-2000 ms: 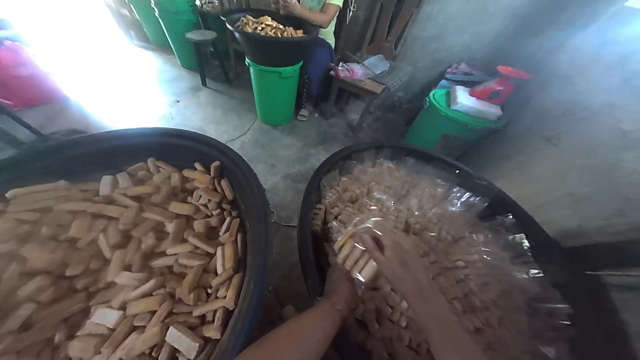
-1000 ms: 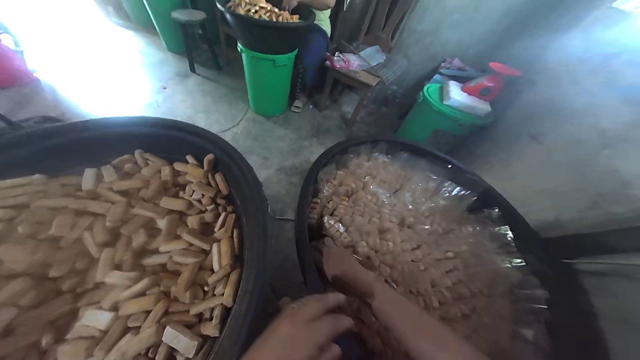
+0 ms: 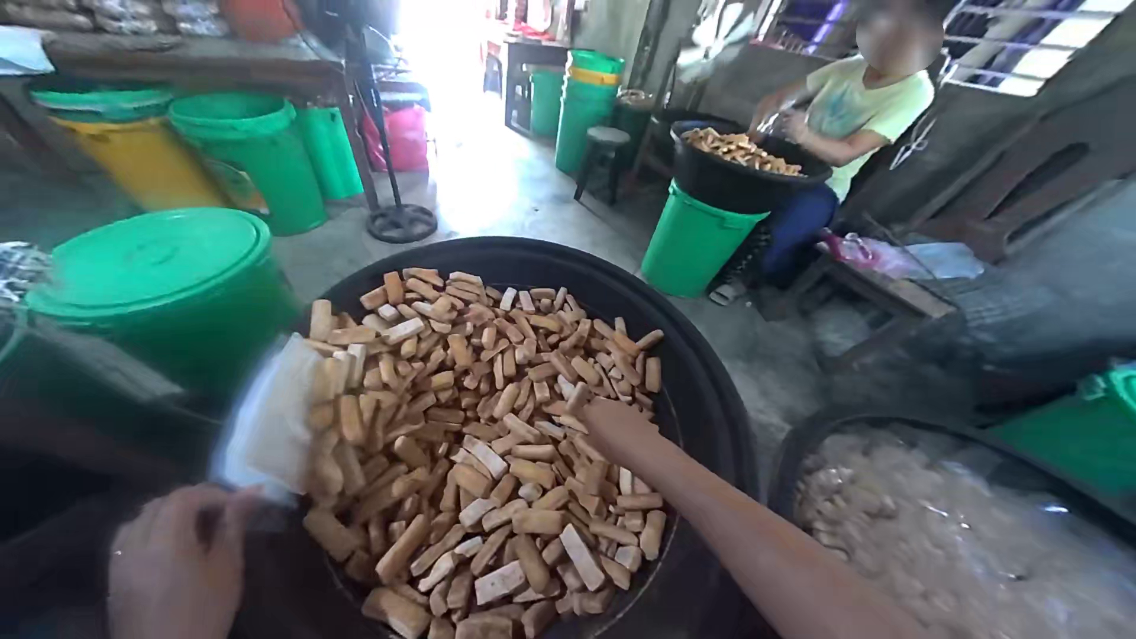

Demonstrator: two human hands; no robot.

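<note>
A large round black basin [image 3: 706, 382] is heaped with short baked sticks, like biscuits or bread sticks [image 3: 524, 444]. My right hand [image 3: 608, 426] reaches into the heap from the right, its fingertips at one stick; whether it grips that stick cannot be told. At the basin's left rim, my left hand [image 3: 182, 550], blurred, pinches the lower edge of a clear plastic bag or stack of bags [image 3: 271, 426]. To the right, a second black basin [image 3: 799, 435] holds many filled clear plastic packets [image 3: 923, 524].
Close on the left stands a lidded green bucket [image 3: 160, 266]. Further back are more buckets [image 3: 248, 151], a fan base [image 3: 401, 224] and a black stool [image 3: 608, 138]. A person [image 3: 861, 115] works at another black basin [image 3: 710, 177] on a green bucket [image 3: 701, 240], beside a wooden bench [image 3: 887, 293].
The view has swung left. My right hand has gone from the basin of packets to the heap of sticks. My left hand now holds plastic at the left rim.
</note>
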